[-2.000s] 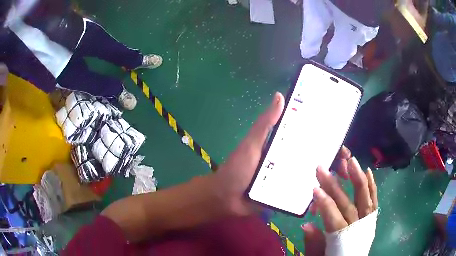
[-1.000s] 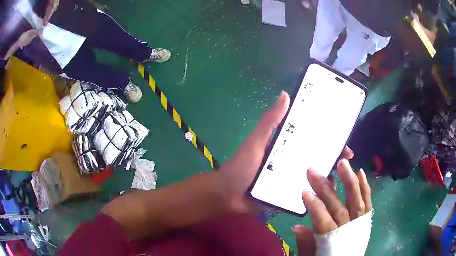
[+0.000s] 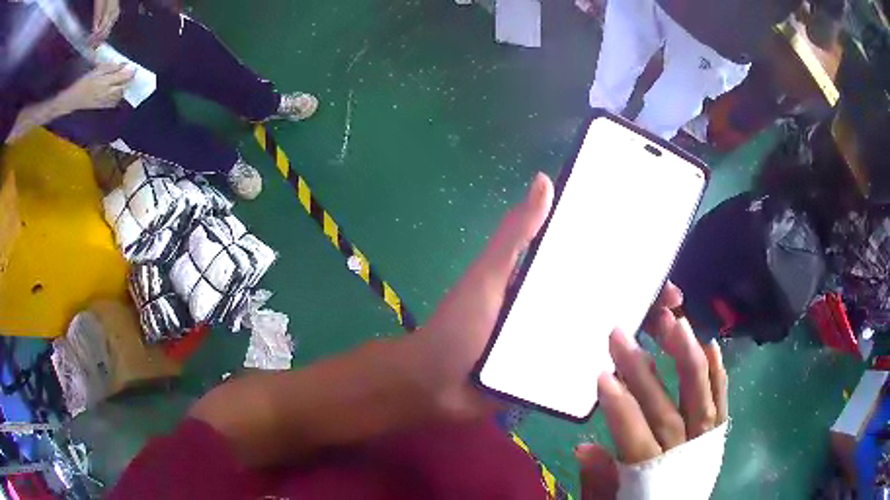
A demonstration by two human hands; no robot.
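A smartphone (image 3: 595, 269) with a dark edge and a blank bright white screen is tilted in front of me. My left hand (image 3: 473, 312) holds it from behind and along its left edge, thumb up, fingertips showing at the right edge. My right hand (image 3: 659, 391) has a white band at the wrist. Its fingers are apart over the lower right corner of the phone; whether a fingertip touches the screen I cannot tell.
Tied white and dark bundles (image 3: 195, 249) lie on the green floor by a yellow bin (image 3: 59, 244) and a brown carton (image 3: 137, 352). A person in dark trousers (image 3: 215, 73) is at the upper left. A black plastic bag (image 3: 751, 264) is at the right. Striped tape (image 3: 332, 229) crosses the floor.
The small text and pictures on the phone screen are gone; it is all white. The person at the upper left has moved their hands over a pale piece. The right hand's fingers have shifted slightly.
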